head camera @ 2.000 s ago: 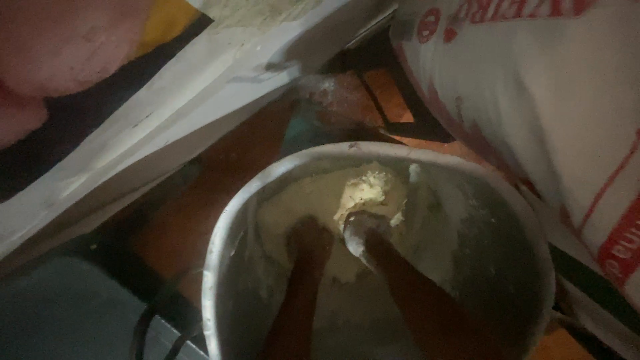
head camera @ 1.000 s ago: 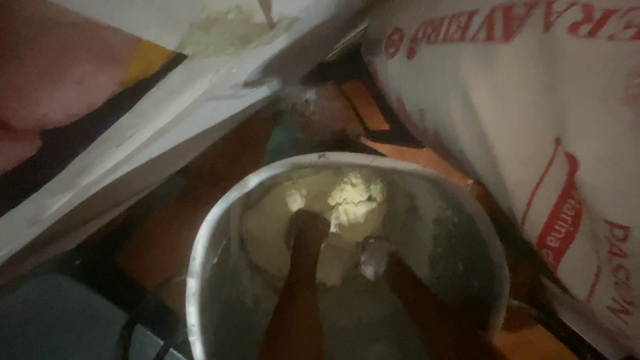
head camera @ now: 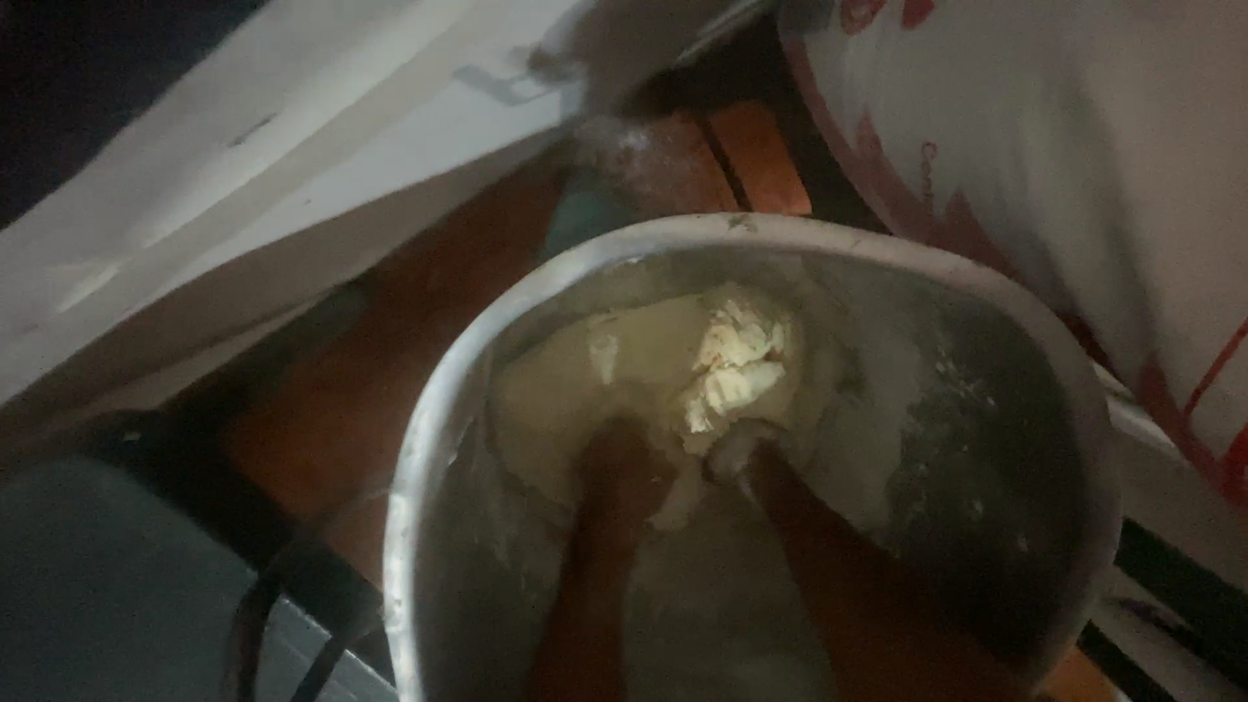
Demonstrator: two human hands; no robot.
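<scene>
Both my arms reach down into a deep, light-rimmed tub (head camera: pixel 429 429). Pale, dough-like material (head camera: pixel 556 380) lies on its bottom, with a brighter, lumpy piece (head camera: pixel 741 366) on top toward the far side. My left hand (head camera: pixel 624 453) is blurred and touches the pale material left of the lump; its fingers are hidden. Just below the lump, at its near edge, is my right hand (head camera: pixel 746 453), which looks whitened and curled, though its fingers do not show clearly. Pale residue coats the tub's inner wall.
A large white sack with red printing (head camera: pixel 1024 127) stands close by the tub's right side. White sheeting (head camera: pixel 390 146) slants across the upper left. A dark grey flat surface (head camera: pixel 107 575) with a black cable (head camera: pixel 249 624) is at lower left. Reddish-brown floor (head camera: pixel 390 390) shows between them.
My right hand has moved from beside the left one back up to the lump's near edge since one second ago. The view has shifted.
</scene>
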